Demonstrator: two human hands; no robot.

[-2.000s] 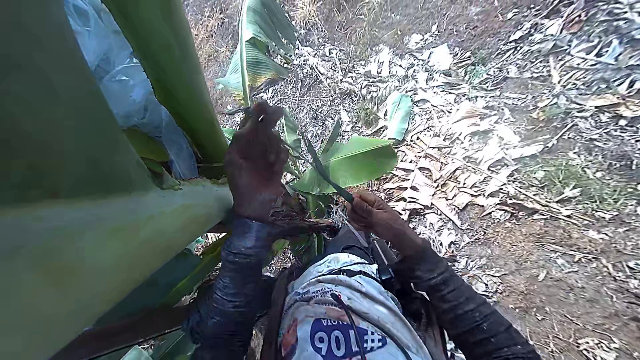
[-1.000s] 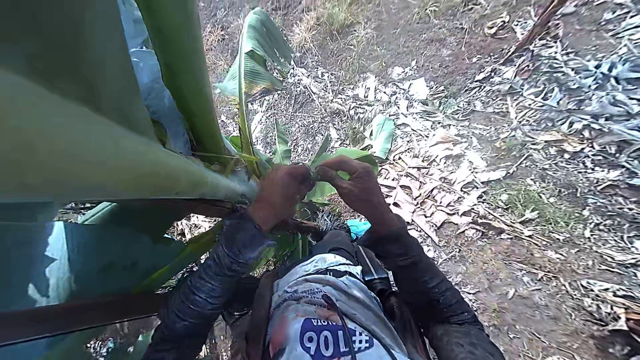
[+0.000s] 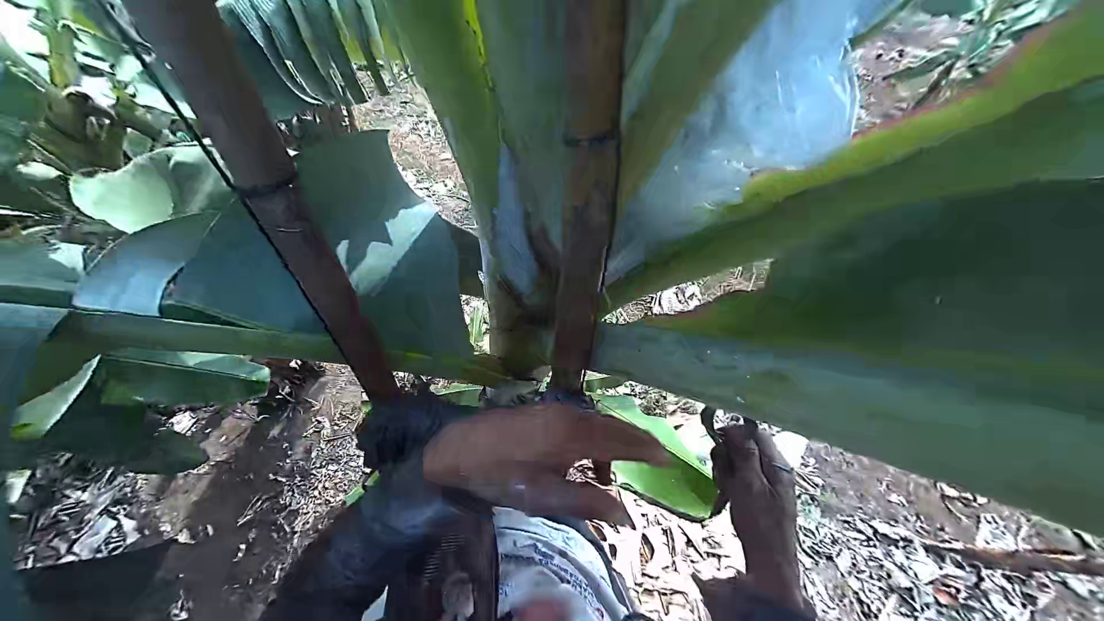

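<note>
My left hand [image 3: 543, 457], blurred, reaches across in front of the bases of two bamboo poles [image 3: 589, 190] [image 3: 285, 224], fingers apart and pointing right, with nothing seen in it. Off to the right, my right hand [image 3: 757, 487] is closed on a thin, dark, curved strip [image 3: 711, 424]; whether it is a cord or a blade, I cannot tell. Between the hands lies a cut-looking green leaf piece [image 3: 664, 474]. Behind the poles stands a banana plant's stem [image 3: 517, 336] with broad leaf stalks and a blue plastic bag [image 3: 759, 103].
A large banana leaf [image 3: 931, 276] spreads over the right side, and a long leaf stalk [image 3: 216, 338] crosses the left. A dark line [image 3: 280, 254] runs along the left pole. Dry leaf litter [image 3: 862, 517] covers the ground.
The view has swung strongly toward the plant and poles. My hands, close together one second ago, are now apart, the left one with its fingers spread.
</note>
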